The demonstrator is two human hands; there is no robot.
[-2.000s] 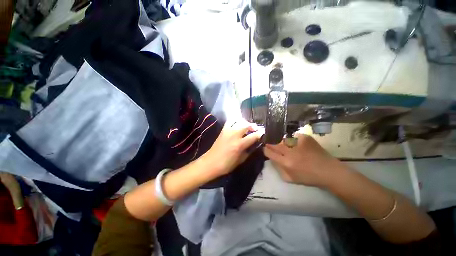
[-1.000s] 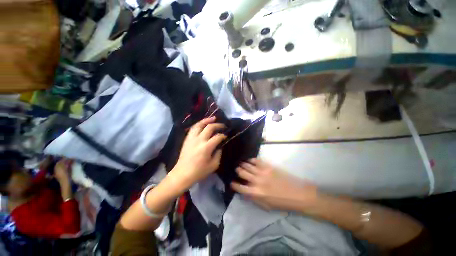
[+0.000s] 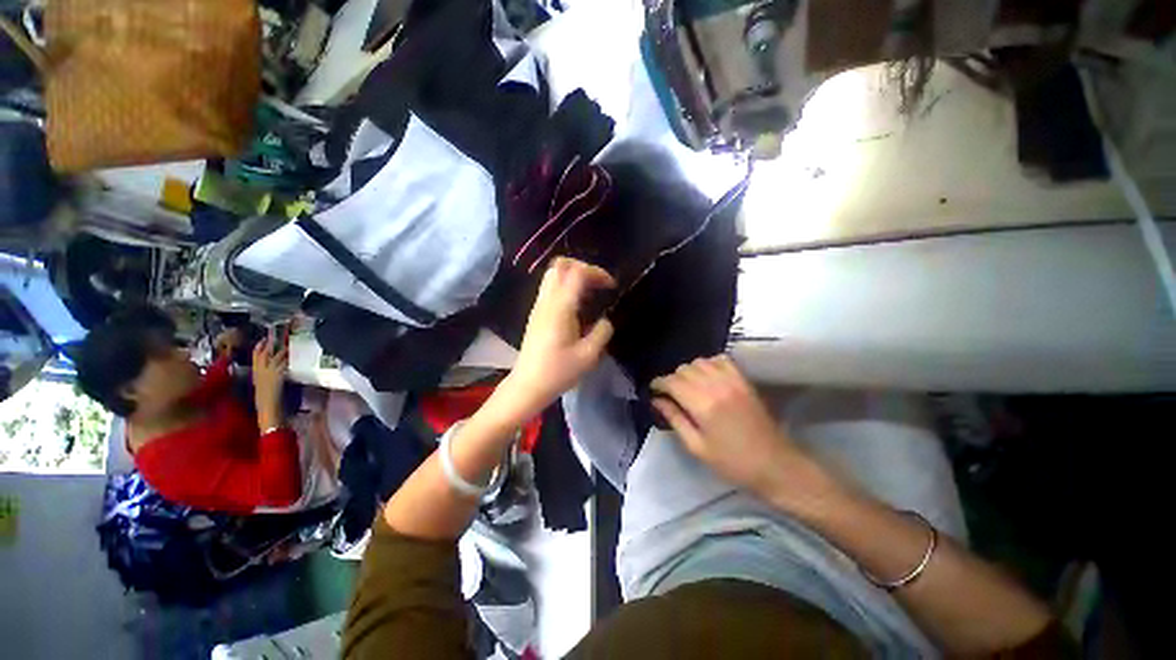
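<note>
A black garment panel (image 3: 684,277) lies in front of the machine, its pale seam edge running diagonally up to the bright needle area. My left hand (image 3: 568,329) pinches the black cloth near the lower end of that edge. My right hand (image 3: 718,410) rests at the panel's lower edge with bent fingers; its fingertips touch the cloth, and whether they grip it is unclear. The sewing machine head (image 3: 722,65) stands at the top, its needle hidden in the lamp glow. Red curved lines (image 3: 568,213) show on the black cloth to the left.
A heap of black and pale grey pieces (image 3: 400,226) lies left of the panel. Red fabric (image 3: 464,406) shows under it. A person in red (image 3: 213,445) sits at the far left. A white tape (image 3: 1135,194) hangs at the right. Pale grey cloth (image 3: 800,477) covers my lap.
Both hands have moved away from the needle toward me, with the panel's edge now stretched out. The view has swung left and down, bringing the person in red fully into view.
</note>
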